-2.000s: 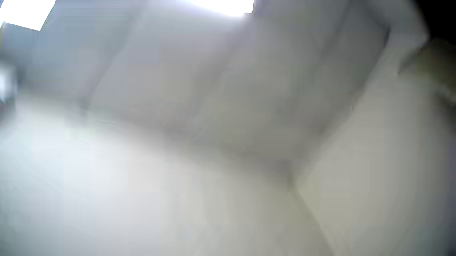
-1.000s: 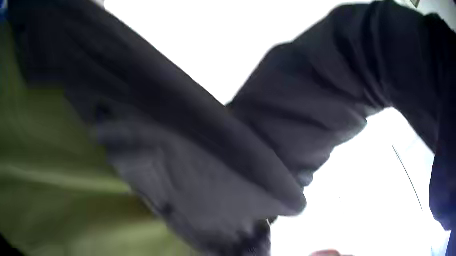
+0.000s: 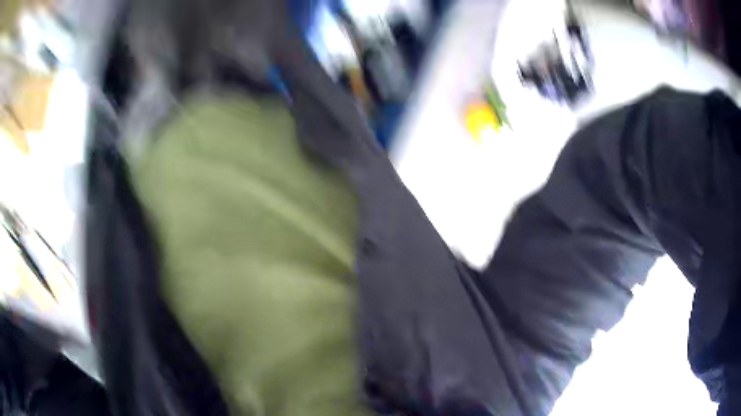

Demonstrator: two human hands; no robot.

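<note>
A torso in a green shirt [image 3: 260,244] and an open dark jacket [image 3: 422,325] fills the middle of the view, very close. I cannot tell whether it is my own body or another person's. A bent dark sleeve [image 3: 601,211] rises at the right, and its hand does not show. Neither my left hand nor my right hand can be made out. No held thing shows.
Behind are a bright white surface, a blurred yellow-orange thing [image 3: 483,120] with green beside it, and dark clutter [image 3: 561,73]. A brownish flat piece [image 3: 31,101] and thin dark lines show at the left. Dark cloth [image 3: 61,386] is at the lower left.
The first view showed a blurred ceiling and walls; the torso came in after that. Since then the green shirt has shifted towards the middle, and the fingertip at the bottom edge is gone.
</note>
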